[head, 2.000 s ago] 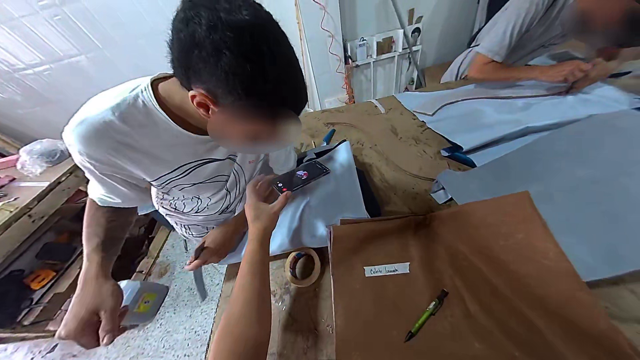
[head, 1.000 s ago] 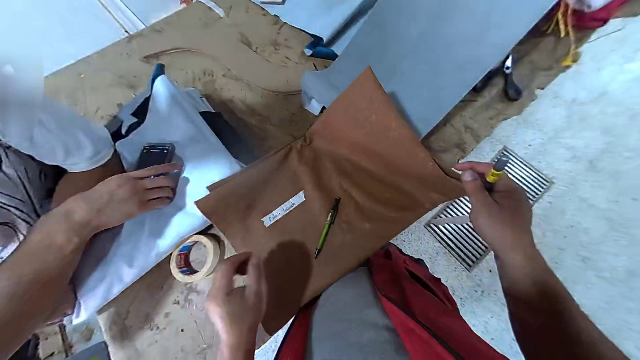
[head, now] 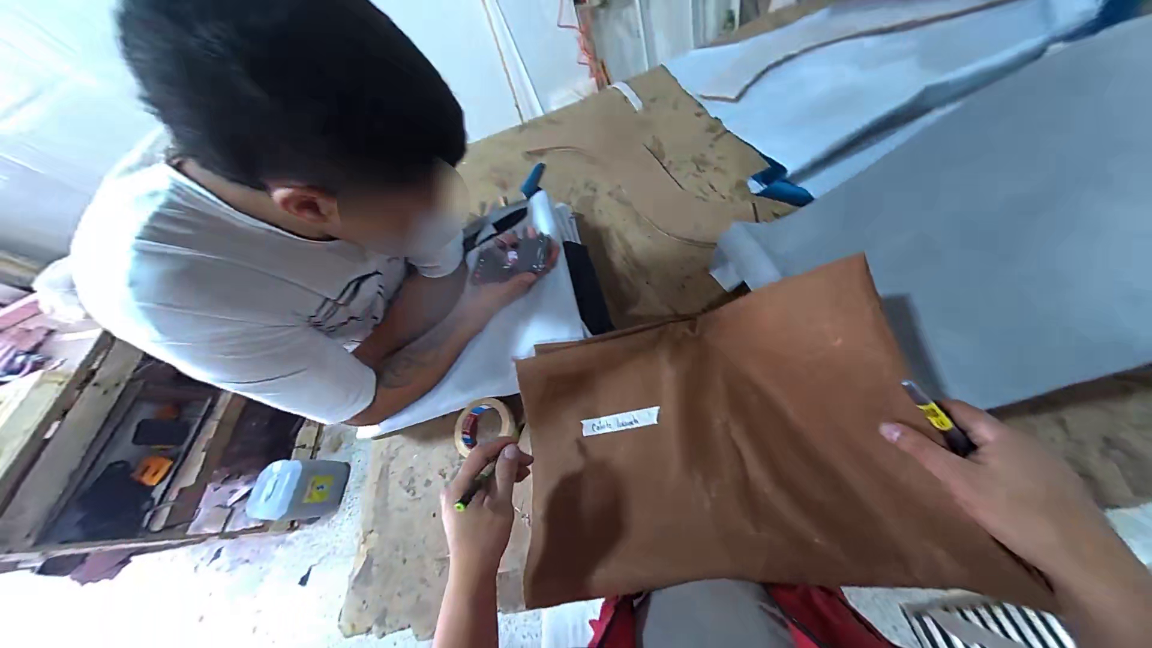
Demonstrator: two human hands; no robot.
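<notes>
My left hand [head: 486, 490] is closed around a green pen [head: 468, 497], beside the left edge of a folded brown sheet [head: 720, 450], fabric or leather. My right hand [head: 999, 486] holds a small cutter [head: 940, 418] with a yellow band and rests at the sheet's right edge; whether it also grips the sheet I cannot tell. A white tape label [head: 621, 421] with handwriting lies on the sheet. Just above my left hand, a roll of masking tape [head: 483, 425] sits on the worktable [head: 396, 504].
A person [head: 261, 261] leans over the table at left, holding a phone [head: 513, 258] above white sheets [head: 540, 319]. Large grey material [head: 1017, 225] covers the right side. A plastic container [head: 297, 489] stands at lower left, near a wooden shelf [head: 81, 432]. A floor grate [head: 981, 625] shows at lower right.
The green pen lay on the brown sheet before; now it is in my left hand. The other person has a phone in hand again, after it lay under their hand. The view has swung left.
</notes>
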